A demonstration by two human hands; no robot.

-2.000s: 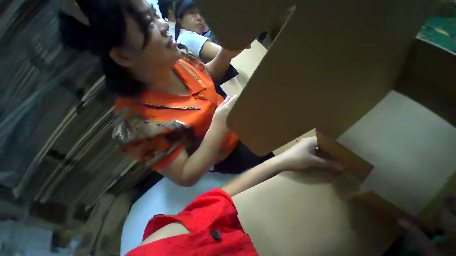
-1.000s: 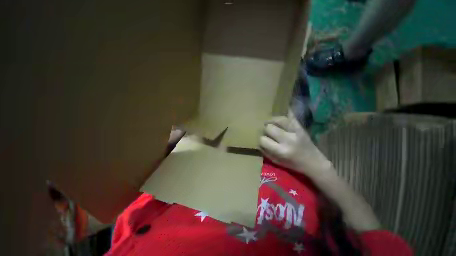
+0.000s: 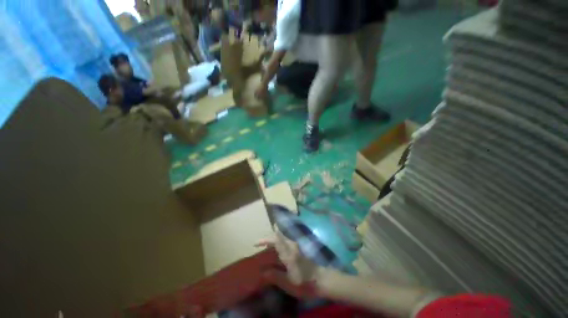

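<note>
A tan mailer box (image 3: 233, 236) lies open in front of me, with three walls raised and small flaps sticking out at its far right corner. Its large plain lid panel (image 3: 93, 205) stands upright and fills the left side. My right hand (image 3: 296, 261) is blurred; its fingers lie over the box's near right corner and hold the wall there. The near wall looks reddish and blurred. My left hand is not visible; the lid panel covers that side.
A tall stack of blanks (image 3: 486, 149) stands close on the right. Small open boxes (image 3: 389, 152) sit beside it. A person (image 3: 336, 68) stands ahead on the littered green floor (image 3: 286, 136), bending over cardboard. Other people sit behind, near blue plastic sheeting (image 3: 56, 43).
The view has swung up from my lap to the floor and people ahead. The box's right and far walls now stand up, and my right hand has moved to its near right corner.
</note>
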